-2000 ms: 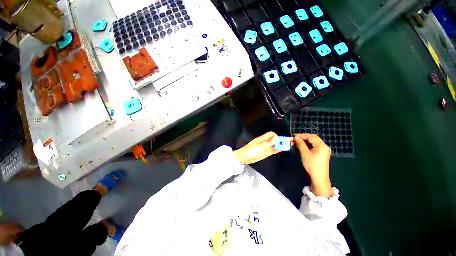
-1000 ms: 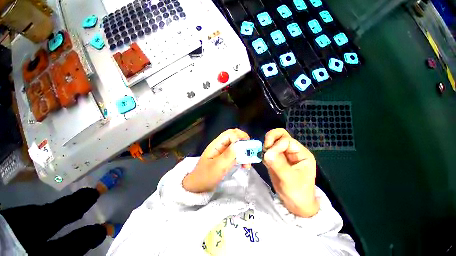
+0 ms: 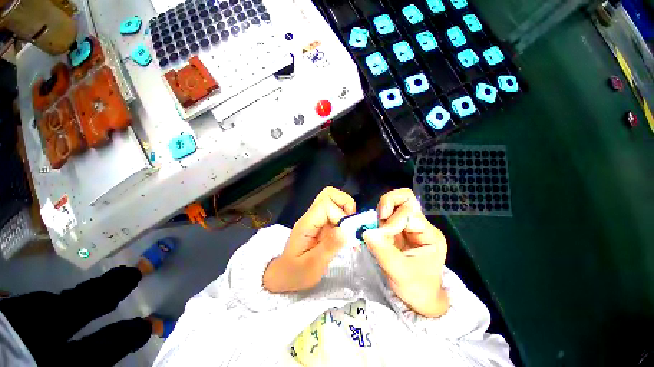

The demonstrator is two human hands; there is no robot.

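A light-blue housing is held between both hands in front of my chest. My left hand grips its left side with thumb and fingertips. My right hand holds its right side, with the thumb pressed over the dark centre mark. Fingertips hide part of the housing, and I cannot tell whether a loose black disc is under the right thumb. A clear pad sheet with rows of black discs lies on the green bench to the right of my hands.
A black tray with blue housings stands beyond my hands. The white machine table at left bears orange fixtures, another disc sheet, loose blue housings and a red button. Another person's legs show at lower left.
Both hands first came left and nearer my chest with the housing. Since the last frame the housing has tilted and my right thumb has moved onto its centre.
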